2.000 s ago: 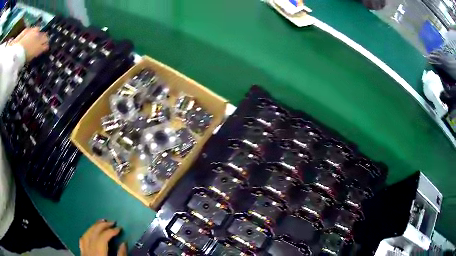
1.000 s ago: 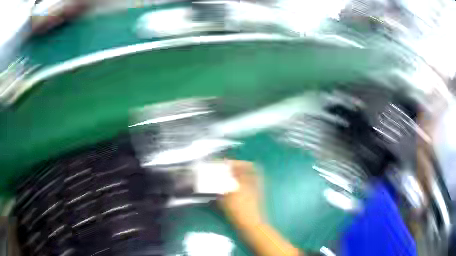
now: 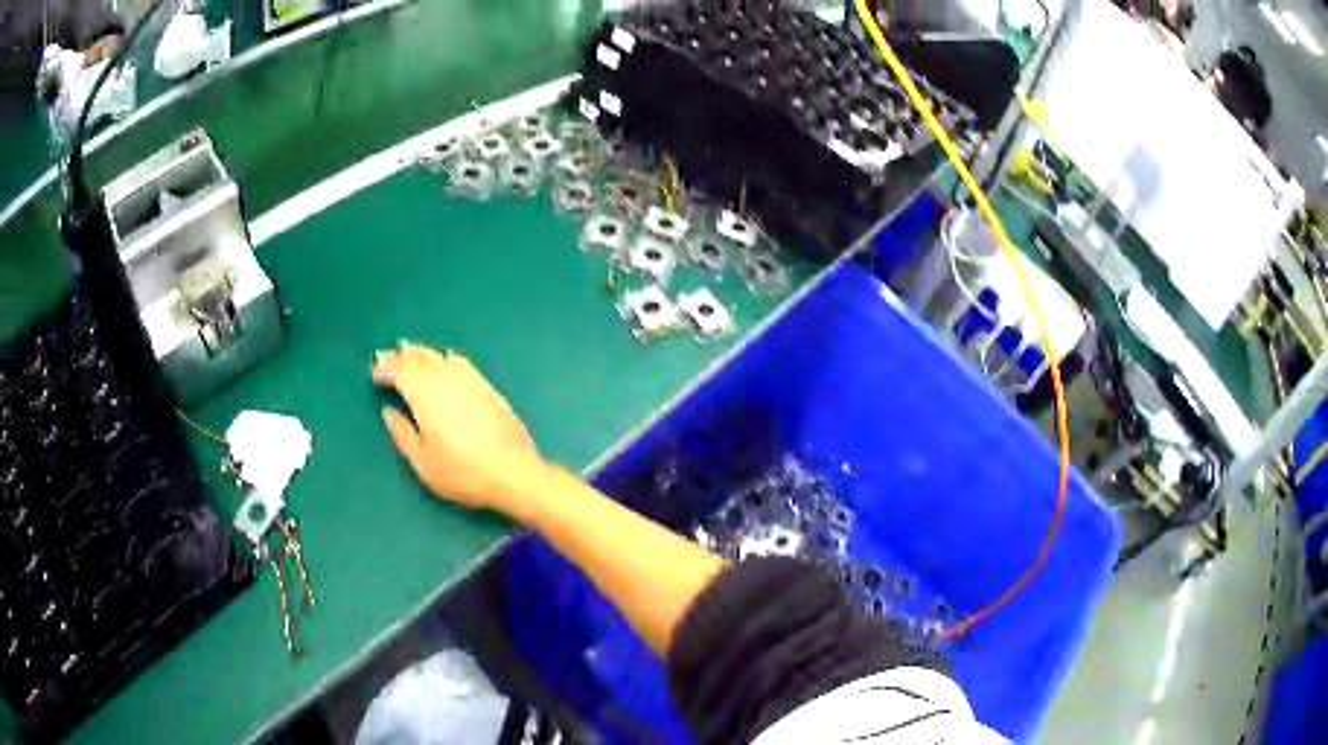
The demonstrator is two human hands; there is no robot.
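My right hand [image 3: 463,432] is over the green bench [image 3: 364,575], palm down, fingers apart, with nothing visible in it. Its dark-cuffed arm crosses the blue plastic bin [image 3: 969,422]. My left hand is not in view. Left of my right hand lies a white paper patch [image 3: 271,448], with a small square frame plate [image 3: 257,512] and thin brassy pieces [image 3: 293,582] below it. Pale square frame plates [image 3: 651,256] with dark round holes lie scattered at the bench's back right.
A grey-white screw feeder [image 3: 197,277] stands beside a black blister tray [image 3: 102,510] at left. A black tray stack [image 3: 757,109] stands at the back. An orange-yellow hose [image 3: 1041,335] hangs over the bin, which holds small modules [image 3: 779,517]. A person's sleeve [image 3: 182,44] shows top left.
The view has swung right, from the cardboard box and filled trays to the feeder, scattered plates and blue bin. One second ago, blurred, a hand was at a white patch; now my right hand lies apart from it.
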